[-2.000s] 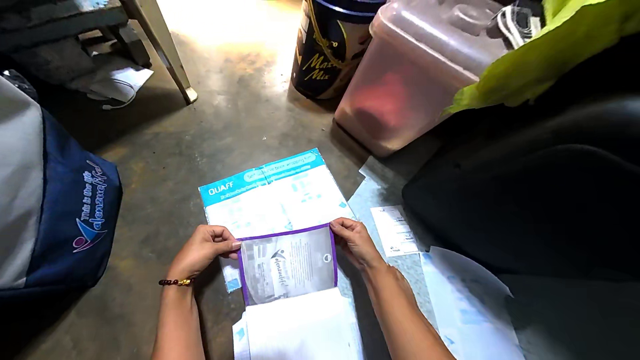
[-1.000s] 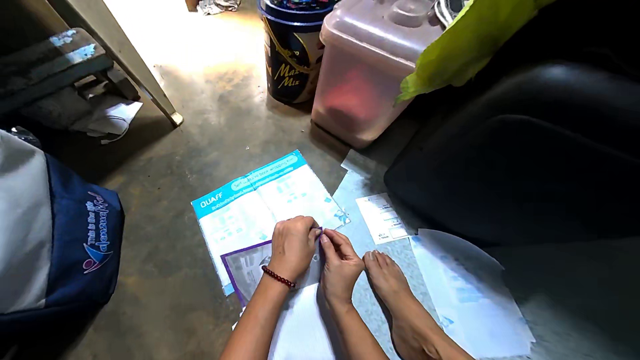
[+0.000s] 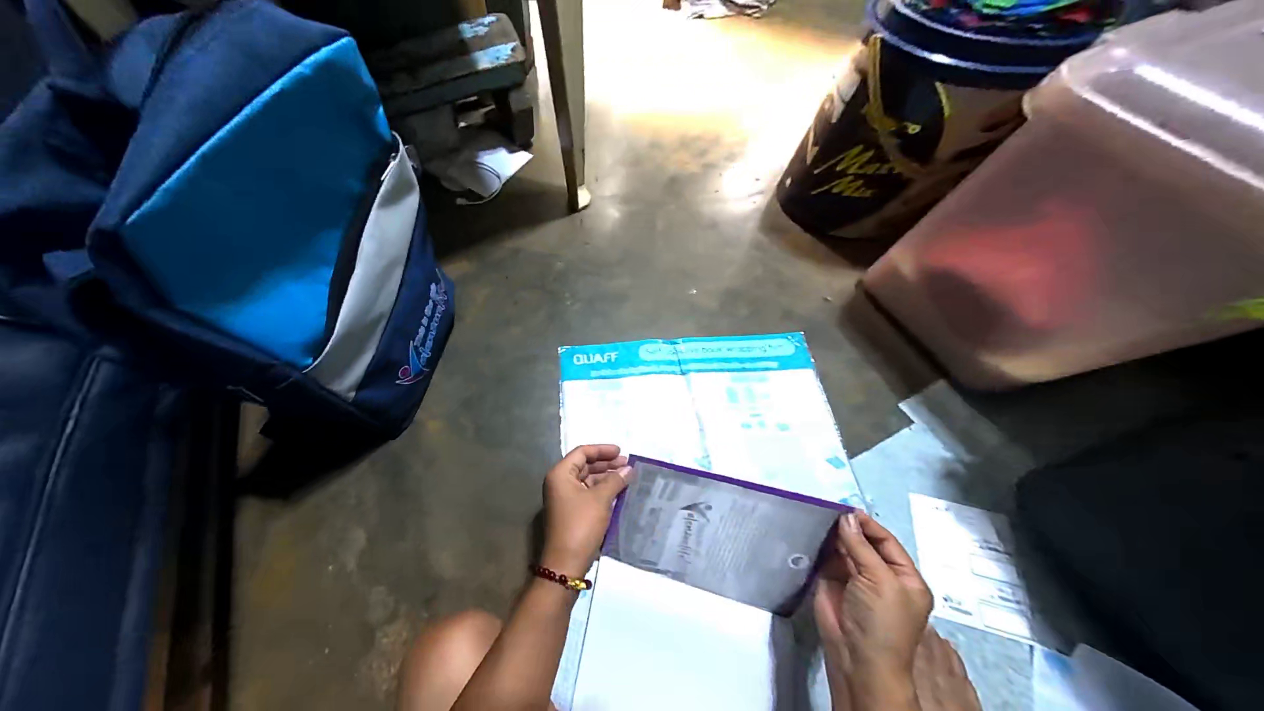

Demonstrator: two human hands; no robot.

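Observation:
A grey printed sheet with a purple border [image 3: 726,538] is held up by its two upper corners in the head view. My left hand [image 3: 583,504] pinches the upper left corner, and a beaded bracelet circles that wrist. At the upper right corner, my right hand [image 3: 879,592] grips the edge between thumb and fingers. Blank white paper [image 3: 671,642] extends below the printed part; whether the two are joined cannot be told. Beneath and beyond them, a white sheet with a blue printed header [image 3: 691,405] lies on the floor.
On the left stands a blue backpack [image 3: 267,207]. A dark bucket [image 3: 889,138] and a translucent plastic bin [image 3: 1066,227] are at the upper right. Loose papers [image 3: 968,563] lie right of my hands, near a black object [image 3: 1155,523]. Beyond, a furniture leg [image 3: 565,109] meets the floor.
My hands were together at the bordered sheet's right side one second ago; now they are apart at its upper corners. The view has turned left, showing more of the backpack.

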